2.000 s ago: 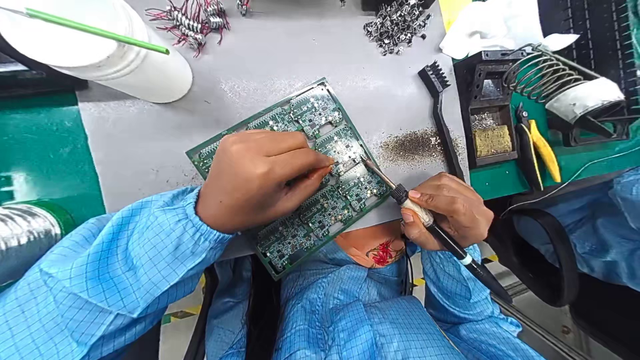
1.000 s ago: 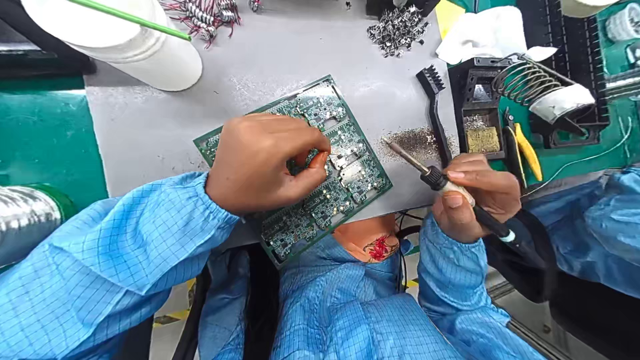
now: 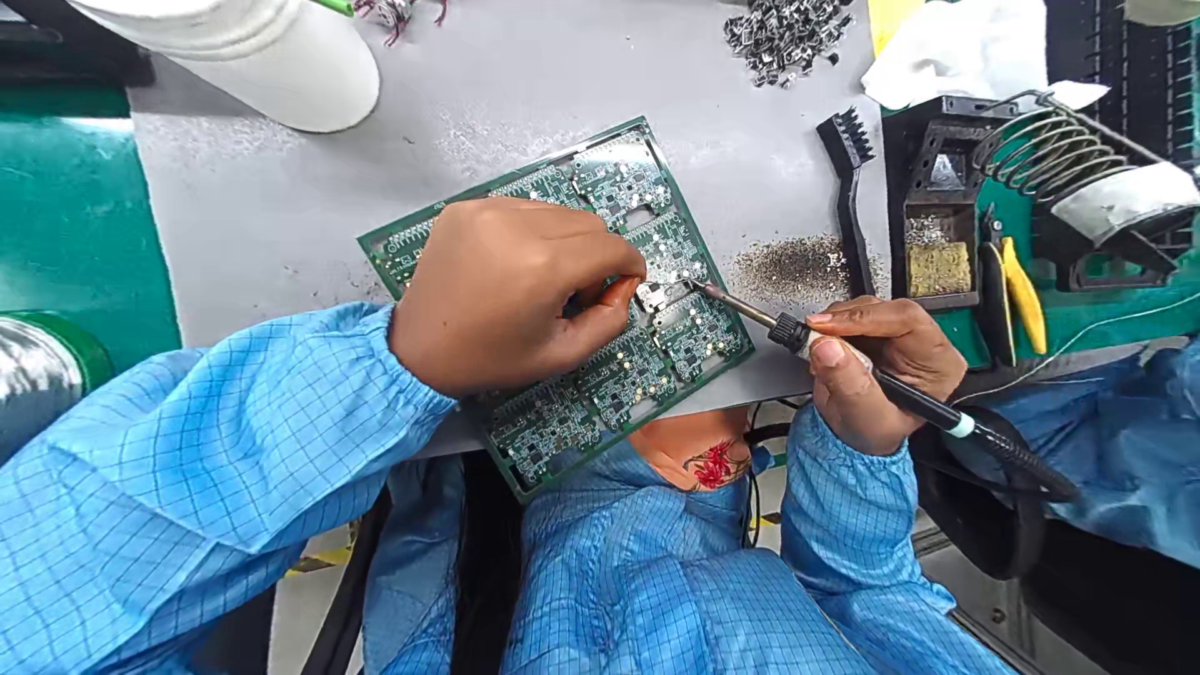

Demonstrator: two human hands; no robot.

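A green circuit board panel [image 3: 623,384] lies tilted over the front edge of the grey mat. My left hand [image 3: 520,291] is above its middle, thumb and forefinger pinched together beside a small white connector [image 3: 651,297]; whether something is between the fingertips cannot be told. In my right hand [image 3: 877,370] is a soldering iron [image 3: 792,333], gripped by its handle. The iron's metal tip reaches the board just right of the connector; whether it touches is too small to tell. My left hand hides part of the panel.
At the right are a black anti-static brush [image 3: 851,206], a sponge [image 3: 938,270] in the stand, yellow-handled cutters [image 3: 1024,295] and a coiled iron holder [image 3: 1050,155]. Small black parts [image 3: 786,39] are heaped at the top. A white container [image 3: 281,66] stands upper left, a solder spool [image 3: 42,356] far left.
The soldering iron's tip, over the mat right of the panel one second ago, is now back at the board. My left hand stays over the panel's middle.
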